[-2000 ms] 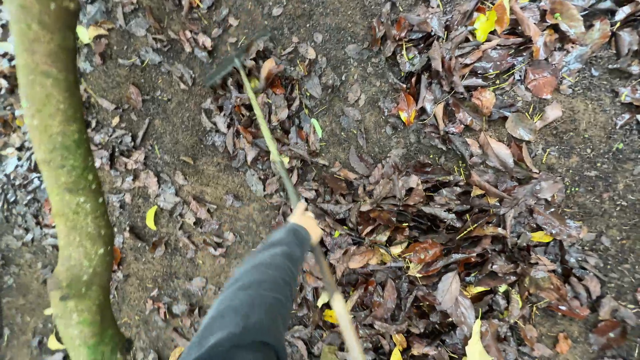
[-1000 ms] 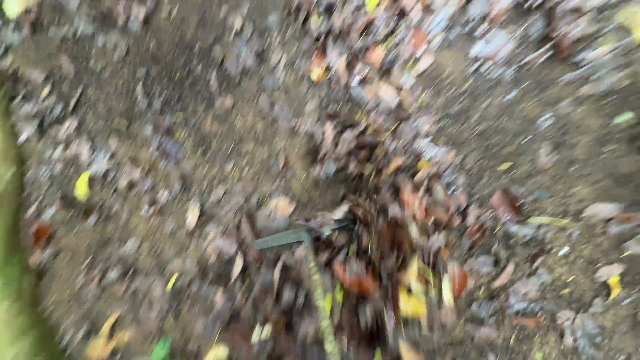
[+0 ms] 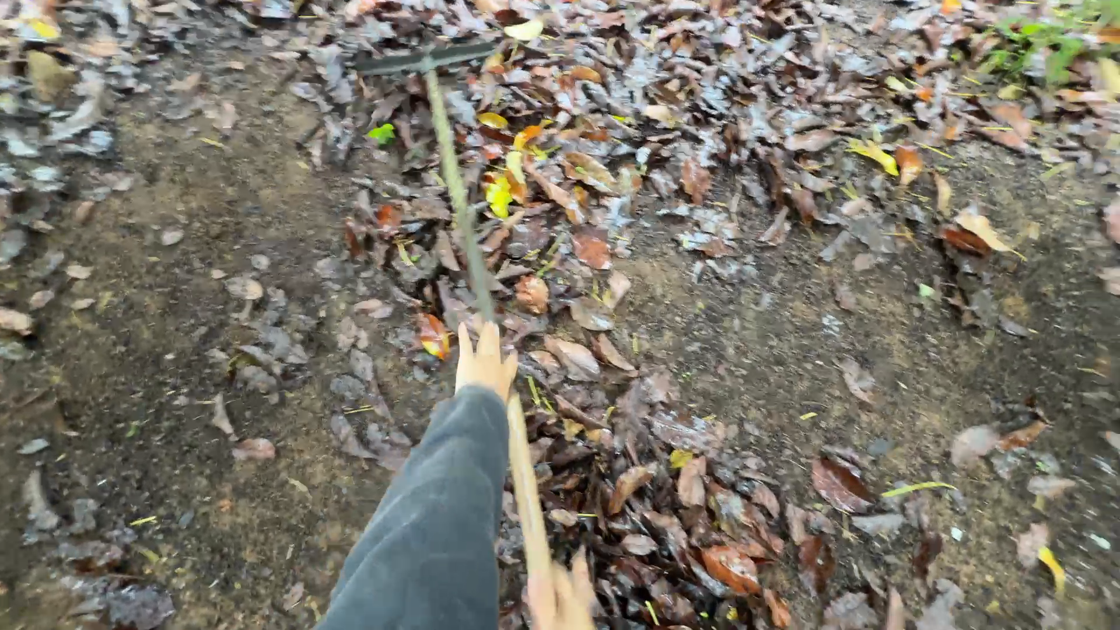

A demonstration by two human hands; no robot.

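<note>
A rake with a long wooden handle (image 3: 457,188) reaches away from me over fallen leaves. Its dark, straight head (image 3: 429,61) lies across the leaves at the upper left; blur hides any teeth. My left hand (image 3: 486,360), in a dark grey sleeve, is around the middle of the handle, its fingers partly stretched along it. Nearer to me, at the bottom edge, my right hand (image 3: 560,599) grips the lower handle; it is blurred and partly cut off by the frame. Wet brown leaves (image 3: 647,516) form a band under and beside the handle.
Damp bare soil (image 3: 219,175) with scattered leaves lies left of the handle, and more soil (image 3: 744,341) shows at the right. A thick leaf layer (image 3: 700,79) spans the top. Small green plants (image 3: 1041,44) grow at the upper right.
The view has shifted a lot, and the tree trunk seen at the left earlier is out of frame. My right hand now shows on the lower handle.
</note>
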